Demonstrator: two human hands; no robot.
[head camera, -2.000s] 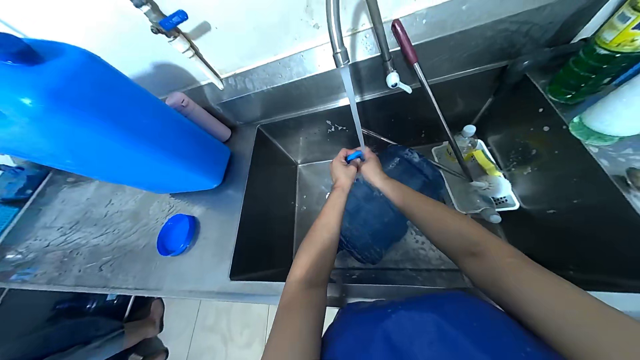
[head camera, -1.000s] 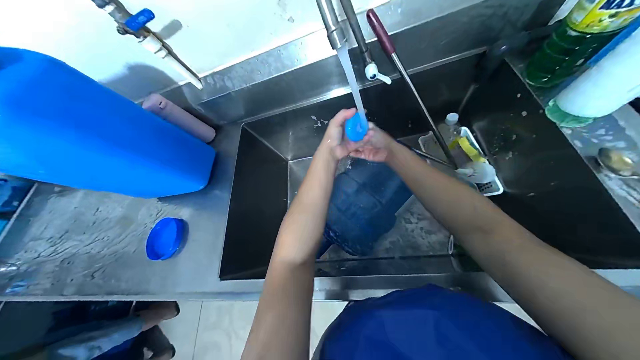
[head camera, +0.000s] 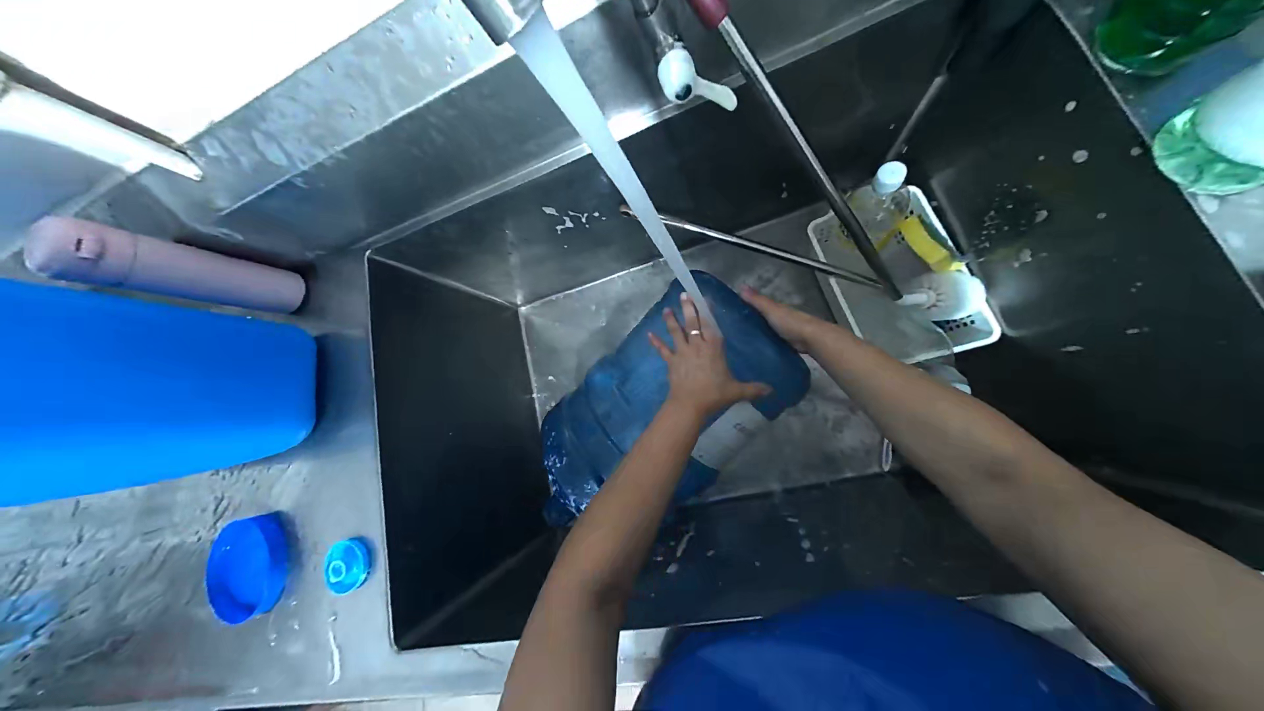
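Observation:
A large blue plastic water jug (head camera: 632, 385) lies on its side in the stainless steel sink (head camera: 444, 395). Water streams from the faucet (head camera: 504, 15) at the top onto the jug's right end. My left hand (head camera: 701, 370) rests on the jug with its fingers spread, in the stream, a ring on one finger. My right hand (head camera: 785, 321) presses against the jug's upper right end, its fingers partly hidden. On the counter left of the sink lie a small light-blue cap (head camera: 348, 566) and a larger dark-blue lid (head camera: 248, 569).
A white plastic basket (head camera: 978, 331) holding a clear bottle and a brush stands in the sink's right part. A long metal rod with a maroon handle (head camera: 709, 10) leans over it. A big blue container (head camera: 148, 385) and a pink cylindrical bottle (head camera: 163, 265) occupy the left counter.
The small blue cap, earlier in my hands under the water, now lies on the counter beside the larger lid. Both hands have moved down to the jug. The view has shifted closer to the sink.

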